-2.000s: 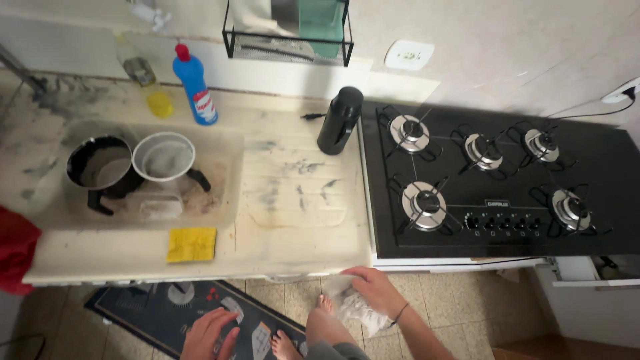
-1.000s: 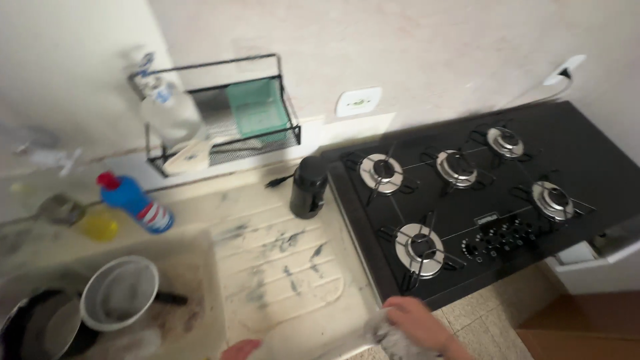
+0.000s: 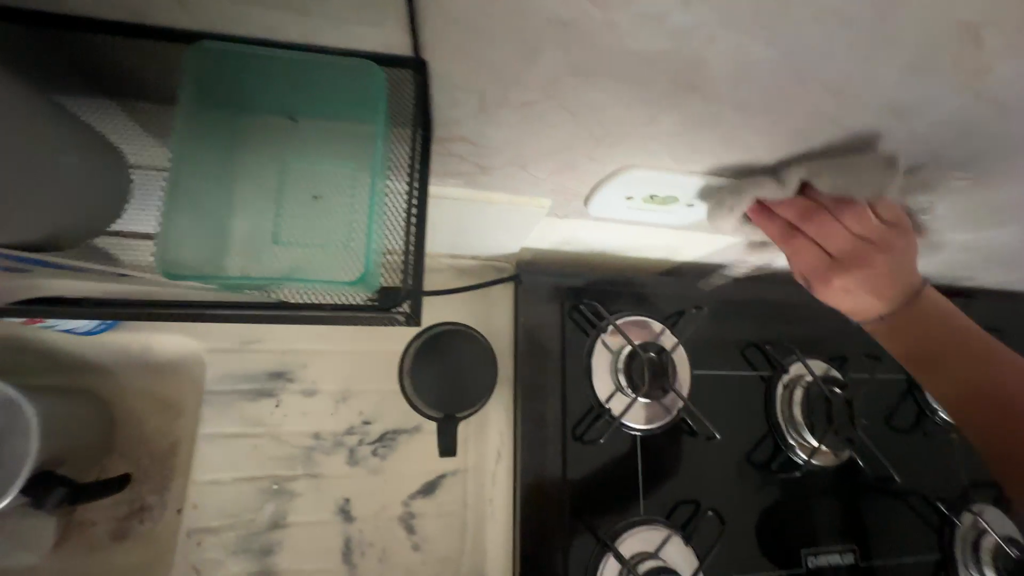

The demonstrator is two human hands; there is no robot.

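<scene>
My right hand (image 3: 852,252) presses a crumpled greyish cloth (image 3: 848,176) against the wall, just right of a white wall socket plate (image 3: 652,197). The cloth is blurred and reaches the plate's right edge. Below the hand lies the black gas cooktop (image 3: 720,480) with its steel burners and wire grates. Left of the cooktop, a black thermos (image 3: 448,372) stands on the stained drainboard (image 3: 320,480), seen from above. My left hand is outside the view.
A black wire-mesh rack (image 3: 404,184) on the wall at the upper left holds a green translucent plastic container (image 3: 272,168). A sink basin (image 3: 152,480) with a pot (image 3: 16,444) and a black handle is at the lower left. A black cable (image 3: 472,286) runs behind the thermos.
My right hand has moved with the cloth from the counter's front edge up to the wall by the socket. My left hand has left the view, which has moved closer to the wall.
</scene>
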